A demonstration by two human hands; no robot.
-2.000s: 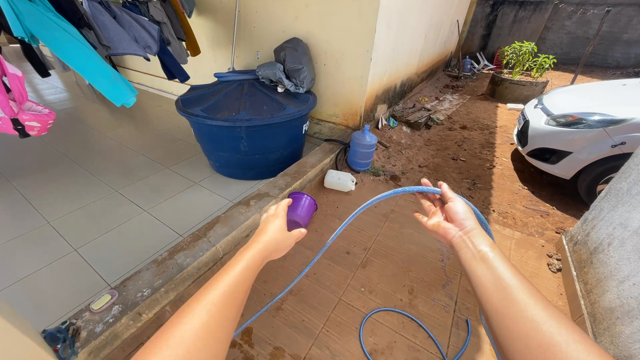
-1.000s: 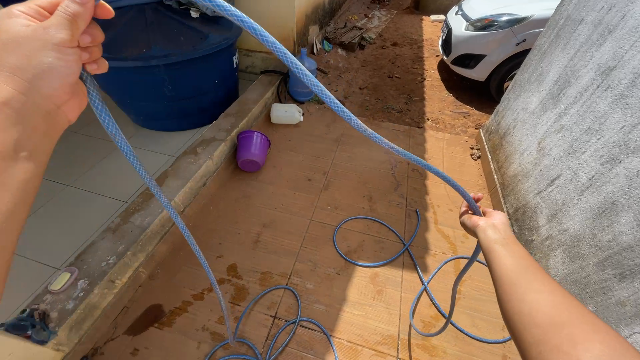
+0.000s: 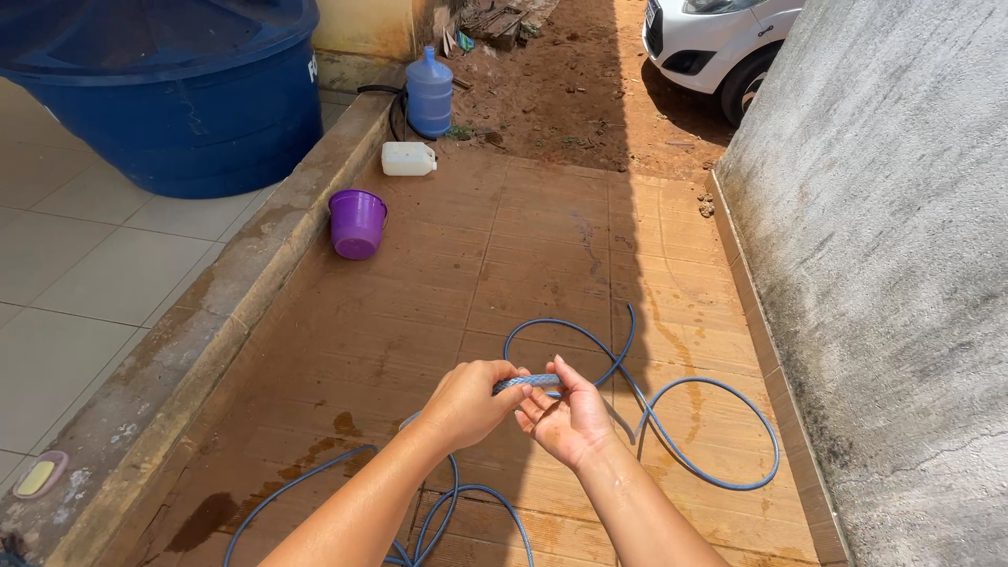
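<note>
A blue braided garden hose (image 3: 528, 381) runs between my hands at the lower middle of the view. My left hand (image 3: 476, 398) is closed around it. Close beside it, my right hand (image 3: 568, 409) is palm up, its thumb and fingers against the same stretch of hose. More of the hose lies in loose loops on the tiled floor, some at the right and some below my left forearm. A purple plastic bucket (image 3: 356, 224) stands tilted against the low ledge, away from both hands.
A concrete ledge (image 3: 260, 268) runs along the left, with a soap dish (image 3: 41, 475) on it. Beyond are a blue water tank (image 3: 197, 110), a white jug (image 3: 408, 158) and a blue water bottle (image 3: 429, 94). At right stand a rough wall (image 3: 890, 236) and a white car (image 3: 709, 47).
The bucket was near my left hand two seconds ago and now rests on the floor by the ledge. My hands were wide apart on the hose one second ago; now they are together.
</note>
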